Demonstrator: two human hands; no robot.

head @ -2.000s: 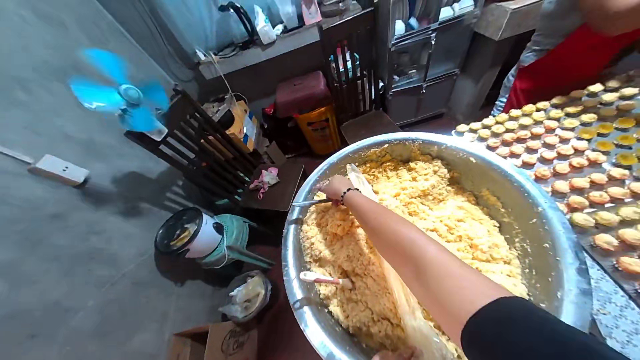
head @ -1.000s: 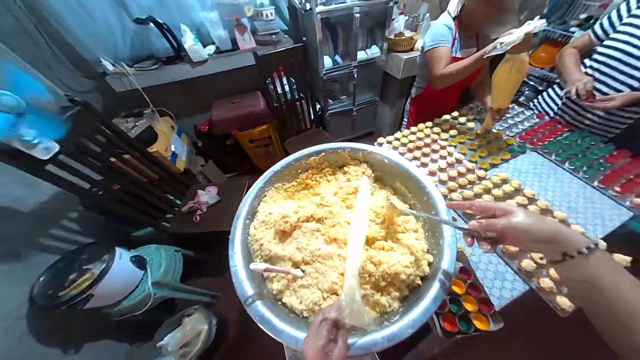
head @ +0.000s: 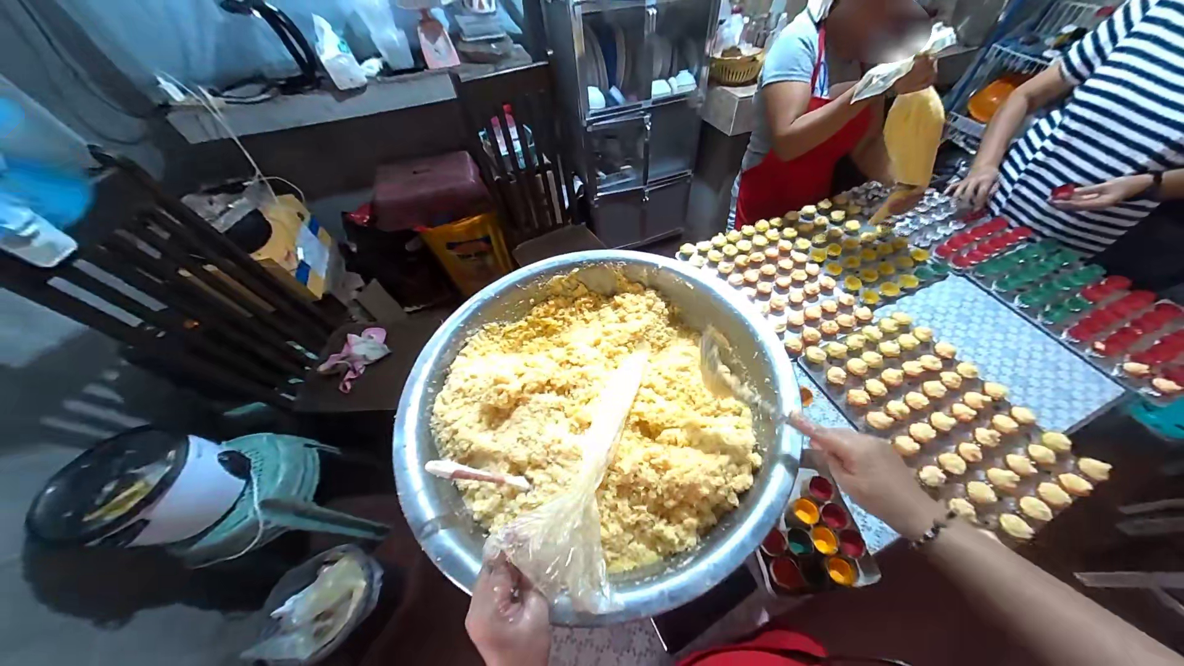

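Note:
A large metal basin [head: 425, 518] holds a crumbly yellow mixture [head: 555, 370]. My left hand [head: 509, 610] pinches the open end of a clear plastic piping bag [head: 564, 527] at the basin's near rim; the bag's narrow end lies over the mixture. My right hand [head: 869, 472] is at the right rim, wearing a bead bracelet, its fingers by the end of a metal utensil [head: 726, 370] that leans inside the basin. Whether the fingers close on the handle is unclear. A white and pink handled tool [head: 476, 475] rests on the mixture at the left.
Right of the basin, trays carry rows of piped dough [head: 953, 416] and coloured cups [head: 1133, 314]. A person in a red apron [head: 795, 176] holds a filled piping bag [head: 911, 139]; a person in a striped shirt [head: 1091, 129] stands beside them. A muffin tin of coloured cups [head: 819, 536] sits near the basin.
My right hand, earlier reaching across the basin to its left side, is now at the right rim. The view has swung right. The utensil now lies against the basin's right inner wall.

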